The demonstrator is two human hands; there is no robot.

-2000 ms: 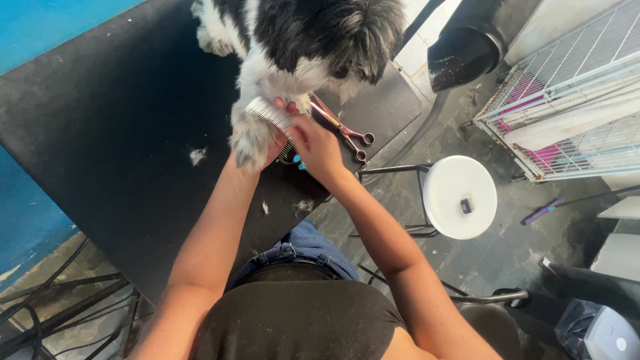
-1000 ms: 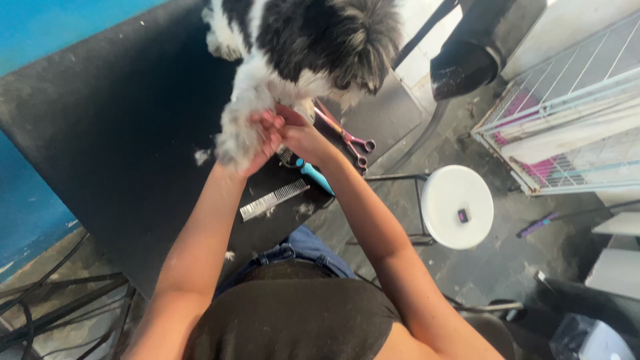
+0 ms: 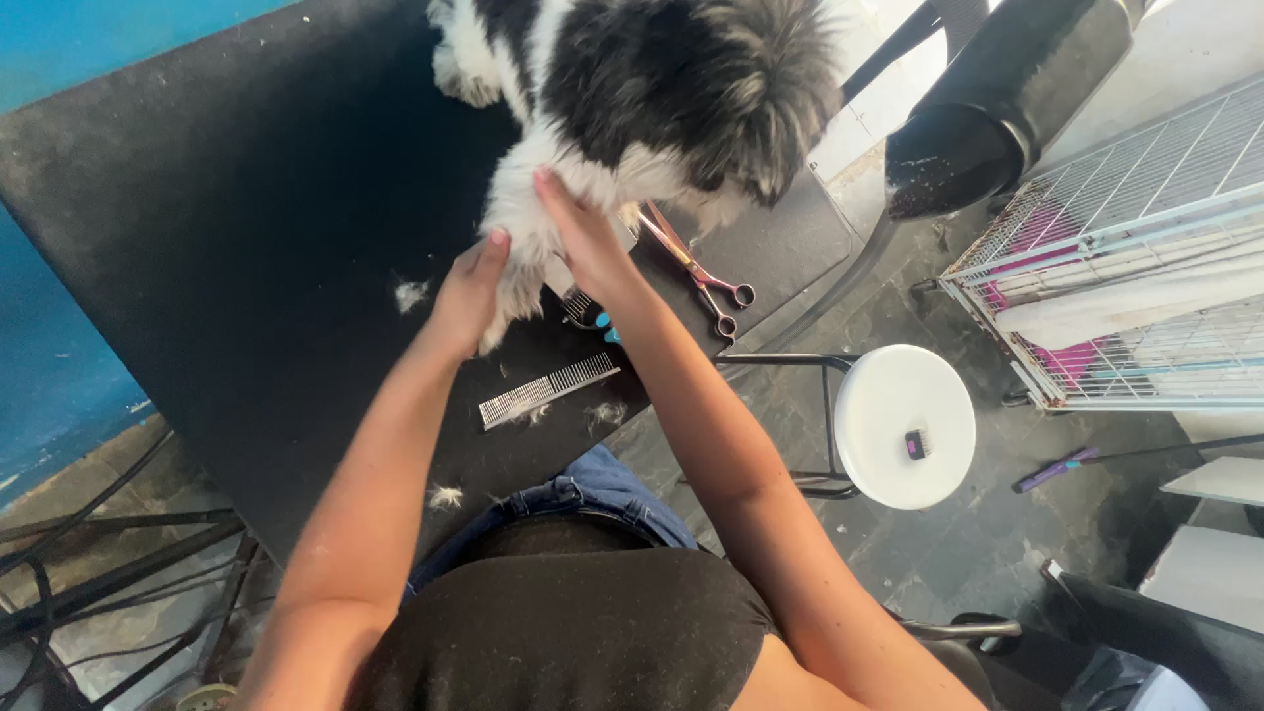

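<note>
A black-and-white dog (image 3: 642,89) is on the black tabletop (image 3: 247,247). My left hand (image 3: 474,296) holds the lower part of its white front leg (image 3: 528,212) from the left, thumb on the fur. Higher up, my right hand (image 3: 583,232) grips the same leg from the right. A metal comb (image 3: 548,390) lies below the paw, with loose fur around it. Beside my right forearm are pinkish scissors (image 3: 696,276). A slicker-like brush with a blue part (image 3: 592,316) is partly hidden by that forearm.
On a round white stool (image 3: 904,425), right of the table, sits a small clipper comb attachment (image 3: 917,444). A black cylindrical hose or duct (image 3: 997,109) reaches in at the upper right. A white wire cage (image 3: 1136,257) stands at the right. Cables and a metal frame (image 3: 118,583) are at the lower left.
The metal comb, in hand at the dog's paw two seconds ago, now lies on the tabletop. My hands have moved apart along the leg, my right hand higher up on it.
</note>
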